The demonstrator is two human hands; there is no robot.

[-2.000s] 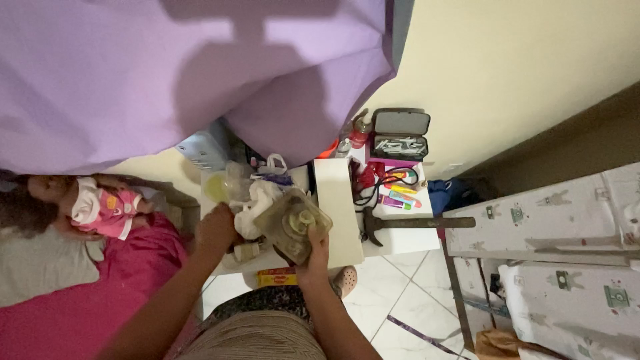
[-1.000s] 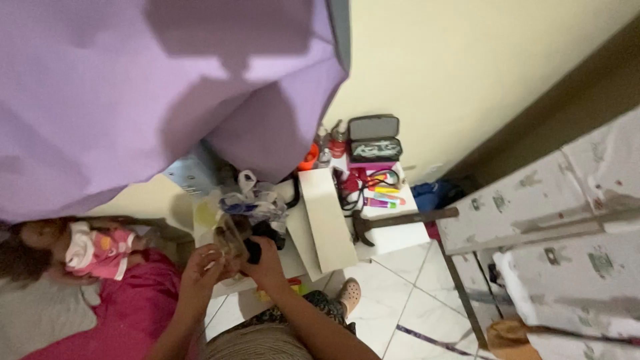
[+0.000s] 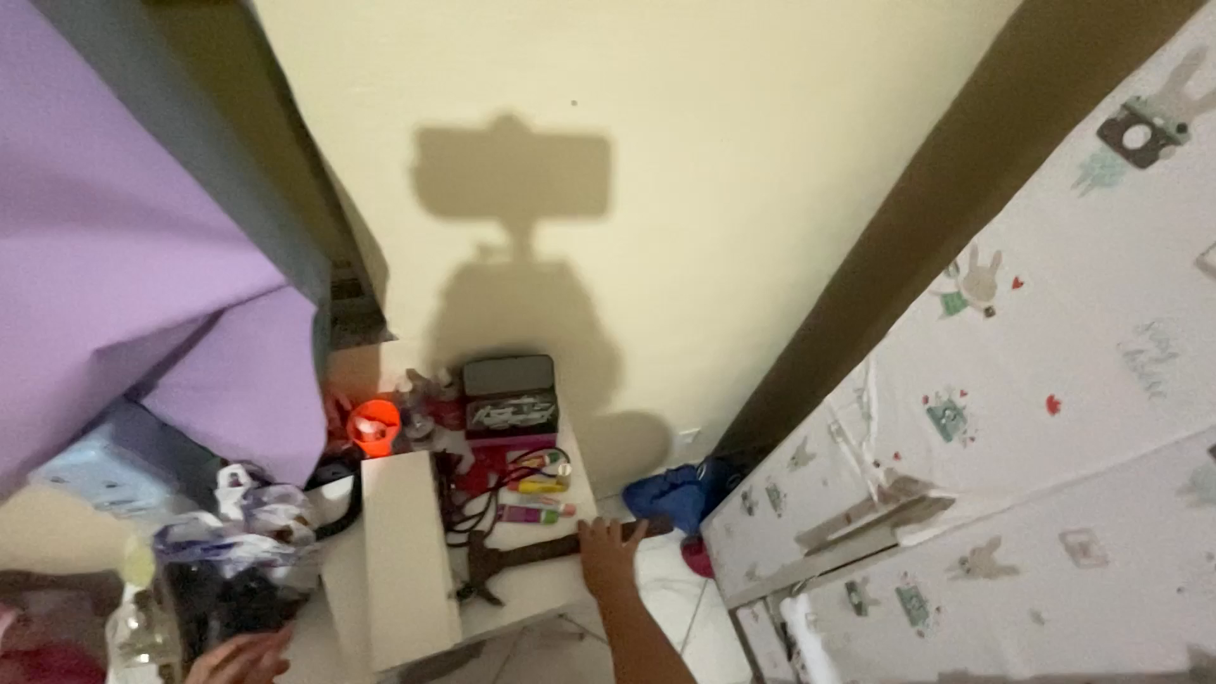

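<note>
A claw hammer (image 3: 532,554) lies on the white table at its right side, its handle sticking out past the edge. My right hand (image 3: 610,556) is on the handle, fingers over it; how firmly they close around it is hard to tell. At the bottom left, my left hand (image 3: 242,660) is partly cut off by the frame, near a dark bundle (image 3: 247,603) and a plastic bag (image 3: 252,532). A long cream-coloured board or box (image 3: 408,560) lies between the bag and the hammer. Markers or tubes (image 3: 537,513) and a black cord lie behind the hammer.
An open dark case (image 3: 511,399) with small items stands at the table's back, beside an orange cup (image 3: 373,427) and bottles. A clear bottle (image 3: 141,632) stands at the lower left. Drawers with rabbit-print covering (image 3: 997,380) fill the right. Purple cloth (image 3: 142,237) hangs at the left.
My right hand has moved right, from the clear container held in both hands to the hammer's handle. The container is no longer plainly visible. The view has swung right.
</note>
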